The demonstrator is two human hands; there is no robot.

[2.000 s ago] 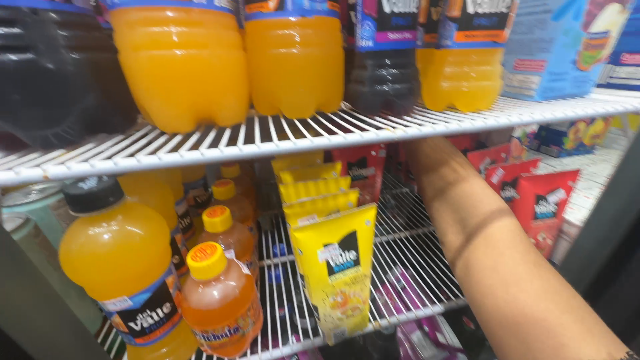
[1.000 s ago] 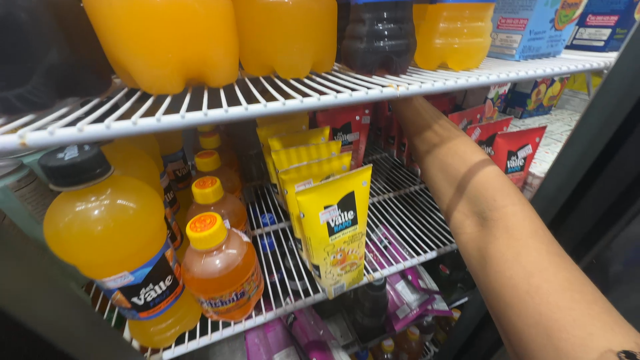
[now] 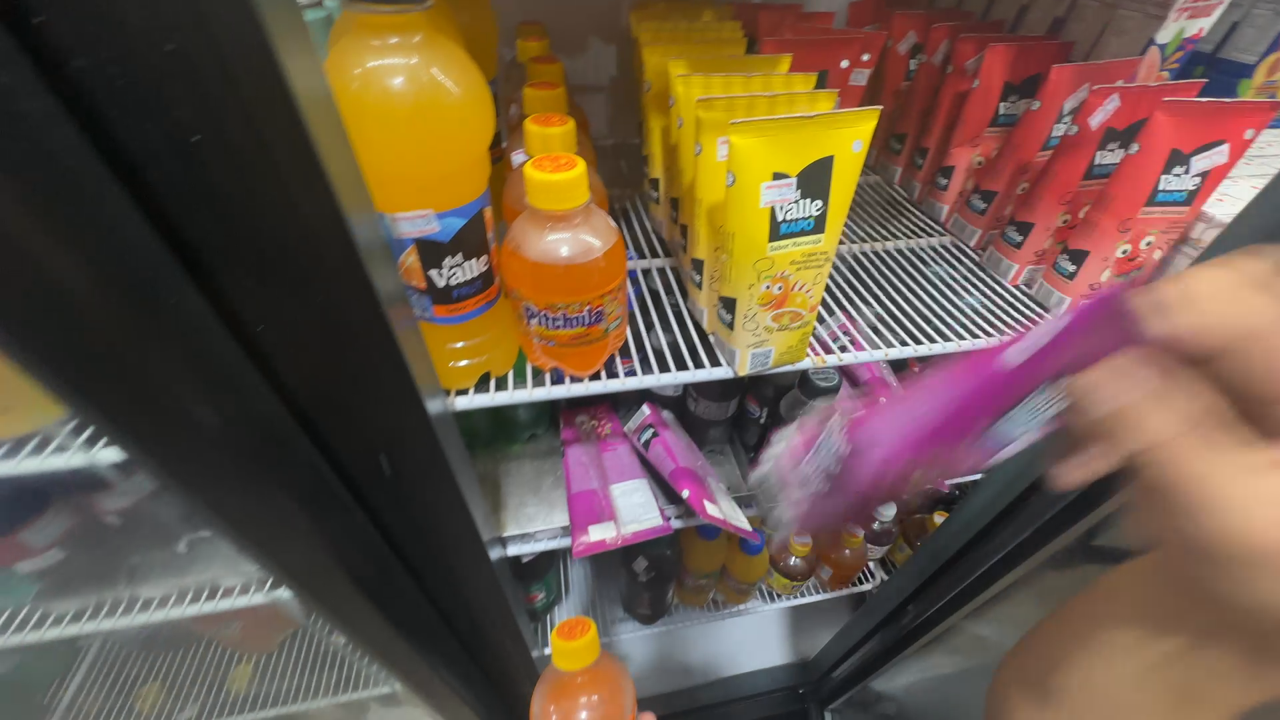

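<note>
My right hand (image 3: 1180,370), blurred by motion at the right, grips a purple juice pouch (image 3: 930,430) in front of the shelf edge. At the bottom, a small orange drink bottle with a yellow cap (image 3: 584,680) is upright; only a fingertip of my left hand (image 3: 648,715) shows beside it, the rest lies below the frame. A row of yellow juice pouches (image 3: 790,240) stands on the wire shelf, with red juice pouches (image 3: 1150,200) to its right. Two more purple pouches, one flat (image 3: 612,480) and one slanted (image 3: 690,470), lie on the shelf below.
Small orange bottles (image 3: 565,280) and a large orange juice bottle (image 3: 430,200) stand at the left of the wire shelf (image 3: 900,300). Black cooler frames (image 3: 290,300) border both sides. Several bottles (image 3: 745,565) stand on the lowest shelf.
My right arm has come out from deep in the shelf, and the hand now holds a purple pouch. Red pouches fill the shelf's right side. The view has shifted downward.
</note>
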